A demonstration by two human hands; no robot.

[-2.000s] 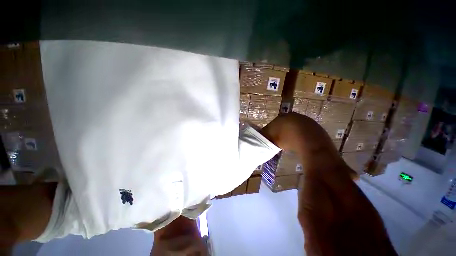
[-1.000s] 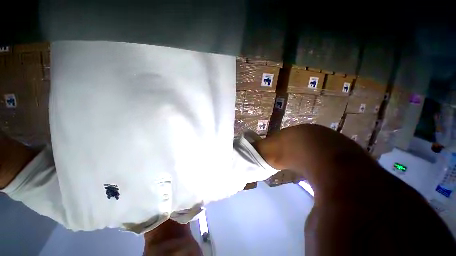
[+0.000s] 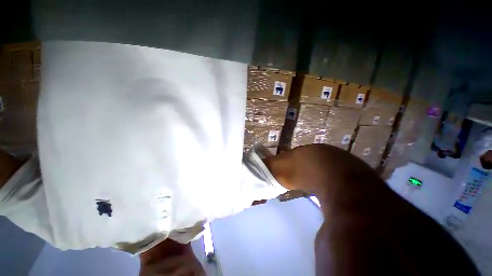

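Neither my left hand nor my right hand can be made out. A person in a white short-sleeved shirt (image 3: 140, 135) fills the left and middle of the upside-down view. The shirt has a small dark chest logo. A bent bare arm (image 3: 345, 199) comes from the sleeve and runs large and dark to the lower edge; its hand is not visible. The other arm is cut off at the left edge. No held object is visible.
Stacked, film-wrapped brown cartons (image 3: 334, 121) with square labels stand behind the shirt. A dark green surface (image 3: 145, 24) spans the top. A green lit display (image 3: 414, 182) and a blue-and-white printed item (image 3: 470, 191) are at right. Another person (image 3: 452, 132) shows small at far right.
The shirt and cartons have shifted left in the picture. The bent arm has spread towards the lower right. More of the far right side, with a small person, has come into view.
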